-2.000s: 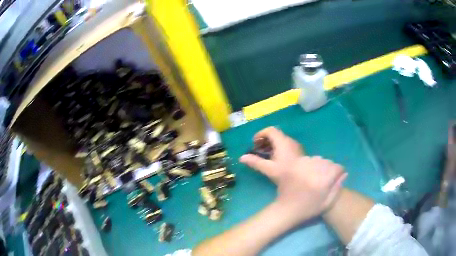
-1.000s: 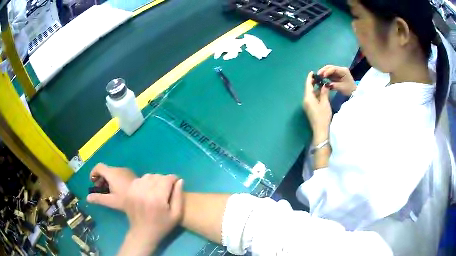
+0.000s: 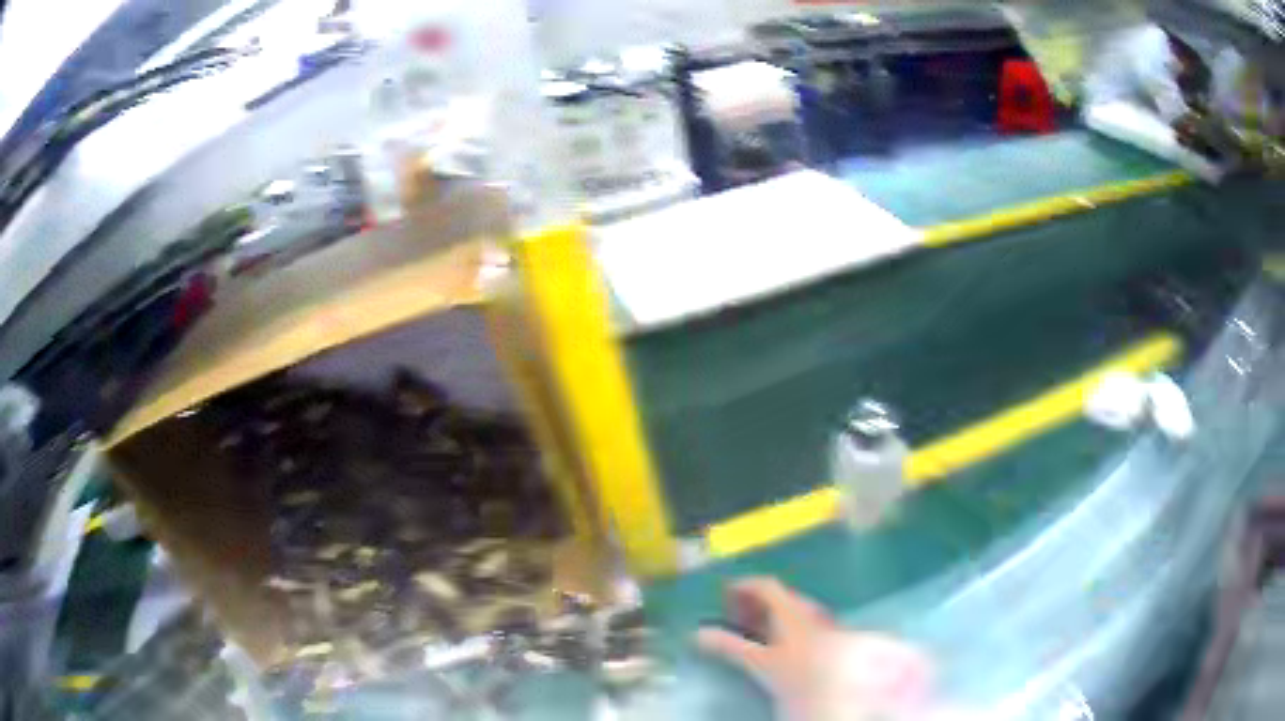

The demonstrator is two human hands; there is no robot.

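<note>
The picture is strongly blurred. My right hand (image 3: 796, 641) is low in the middle over the green mat, thumb and fingers curled round a small dark piece (image 3: 741, 611); whether it is a clip or a unit cannot be told. A pinkish blurred patch at its wrist may be my left hand (image 3: 895, 679), but its outline and fingers are not clear. Black and tan binder clips (image 3: 423, 592) lie heaped in the open cardboard box (image 3: 183, 542) left of my hand and spill at its front.
A yellow post (image 3: 599, 409) stands at the box's right side. A white bottle (image 3: 870, 472) stands by the yellow line (image 3: 775, 524) beside the dark green conveyor (image 3: 789, 387). White wipes (image 3: 1139, 404) lie at right. A white board (image 3: 747, 247) lies beyond the conveyor.
The view has swung left and up from the coworker, bringing the box and far equipment back into sight. My hands now sit lower in the picture and are more blurred.
</note>
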